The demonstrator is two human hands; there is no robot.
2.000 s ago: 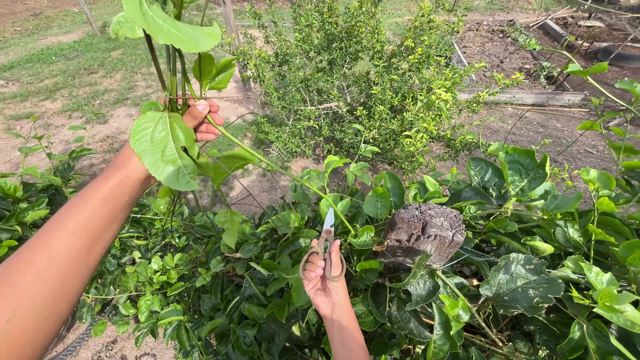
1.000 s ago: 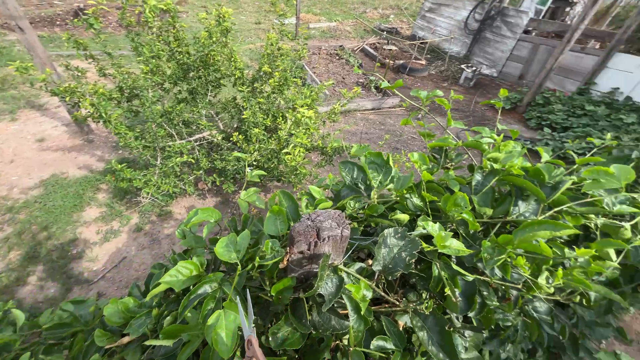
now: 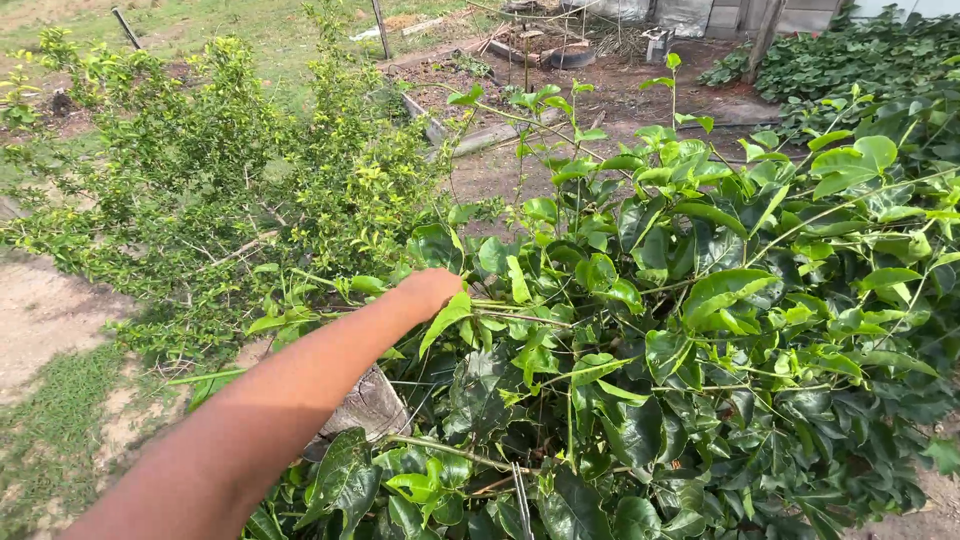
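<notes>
My left arm reaches from the lower left into the leafy vine, and my left hand (image 3: 435,291) is among its stems near the middle. Leaves hide the fingers, though green vine stems (image 3: 517,313) run out on both sides of the hand. Under my forearm stands a weathered wooden post (image 3: 371,409). The metal blades of the scissors (image 3: 521,499) point up at the bottom edge, close to a thick green stem (image 3: 450,450). My right hand and the scissor handles lie below the view.
Dense vine foliage (image 3: 720,300) fills the right side. A bushy shrub (image 3: 225,172) grows at the left. Behind are timber garden edging (image 3: 495,139), an old tire (image 3: 572,58) and a leaning wooden post (image 3: 765,41). A thin wire passes beside the weathered post.
Two seconds ago my left hand held cut-looking leafy stems at the upper left; now it is in the vine. The view has swung right. My right hand has dropped out of sight.
</notes>
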